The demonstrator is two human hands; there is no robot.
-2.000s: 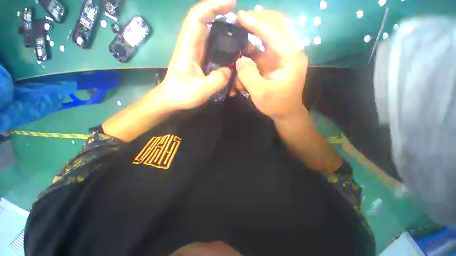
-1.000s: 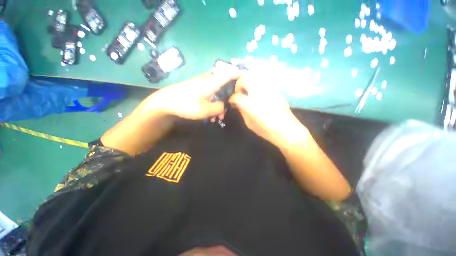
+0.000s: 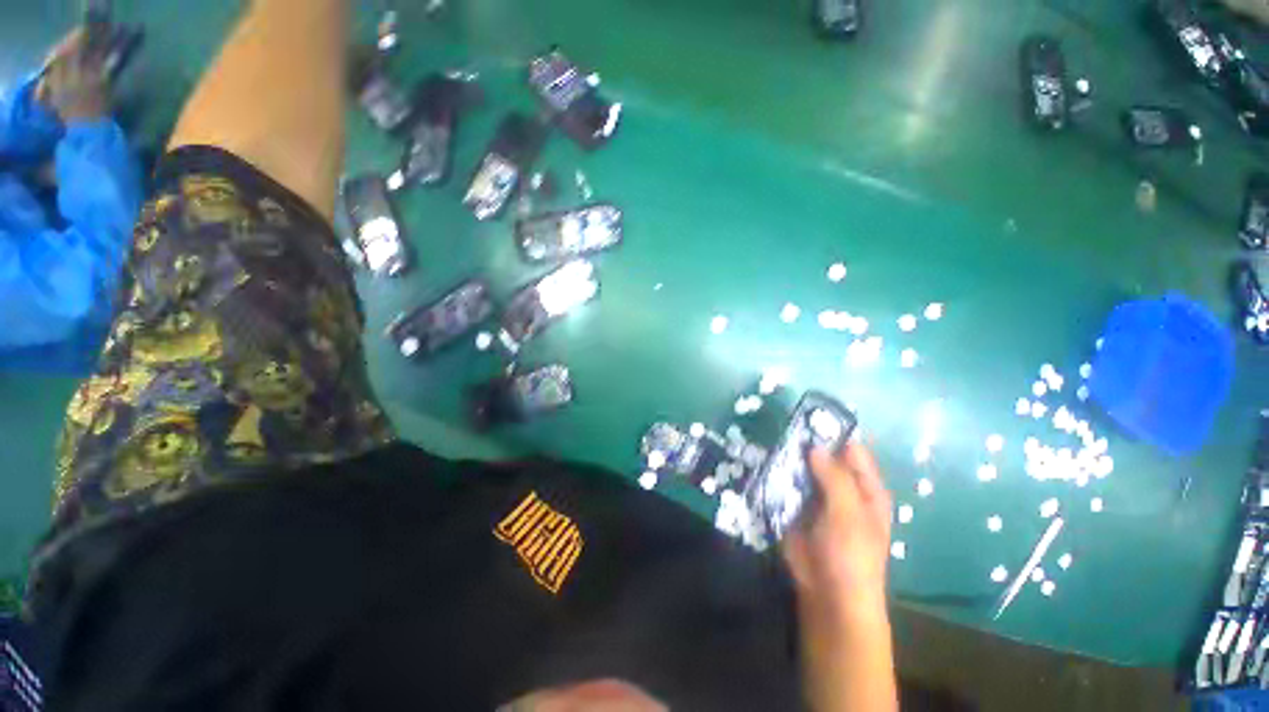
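Observation:
My right hand (image 3: 843, 536) holds a black phone body (image 3: 796, 466) over the green bench, near its front edge. The phone's silvery face is turned up. Another phone part (image 3: 682, 448) lies just left of it among small white pieces. My left arm (image 3: 272, 104) reaches up to the far left; the left hand is cut off by the top edge. Several half-assembled handsets (image 3: 443, 317) lie in a loose group left of centre. White pieces (image 3: 1069, 456) are scattered at centre and right.
A blue parts bin (image 3: 1163, 370) stands at the right. Silver tweezers (image 3: 1030, 565) lie near the front edge. More phones (image 3: 1044, 81) lie at the top right. A tray of phone parts (image 3: 1239, 598) is at the right rim. A person in blue sleeves (image 3: 84, 209) is at the far left.
My hands have separated. My left arm has swung up and left out of frame. My right hand now holds a phone alone. The view has shifted to show more bench.

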